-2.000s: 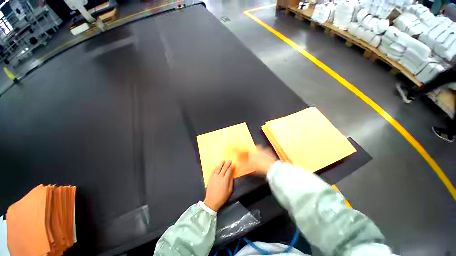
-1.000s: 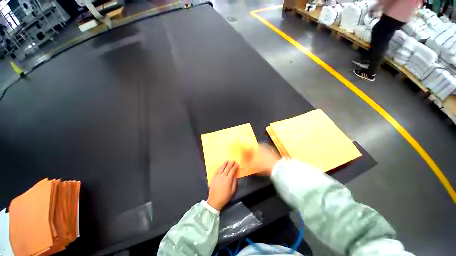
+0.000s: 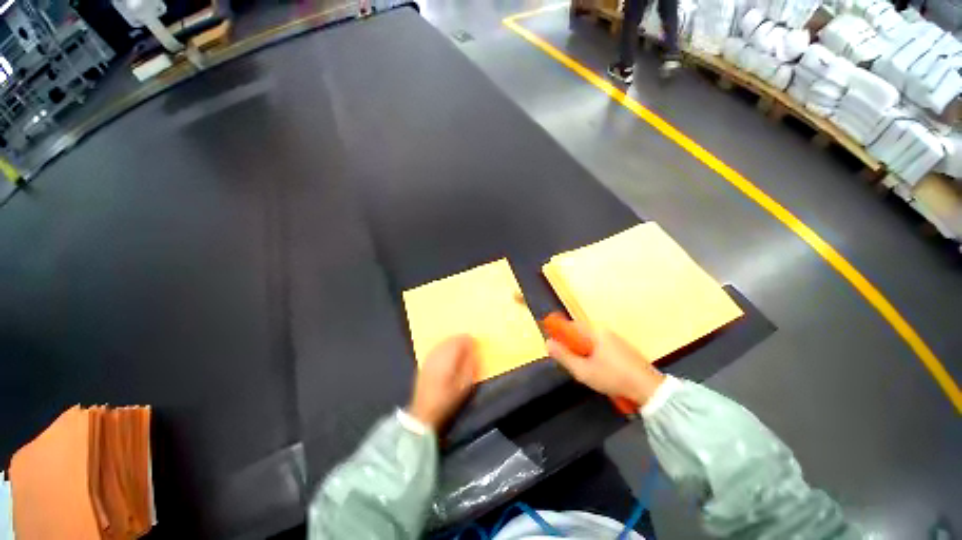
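Note:
A yellow-orange square cut panel lies flat on the black table in front of me, with a small dark spot near its right edge. My left hand is at its near left corner, blurred; its grip is unclear. My right hand holds orange-handled scissors just right of the panel; the blades are not clearly visible. The right-hand stack of cut panels lies beyond my right hand. The left-hand stack, deeper orange with uneven layers, stands at the near left.
The black cutting table extends forward. Clear plastic film lies at its near edge, with a blue cord below. A person's legs stand near the yellow floor line. White bundles sit on pallets at the right.
My right hand has moved right off the panel, and the orange scissors handles now show. My left hand has shifted to the panel's near left corner. The person has moved left along the pallets.

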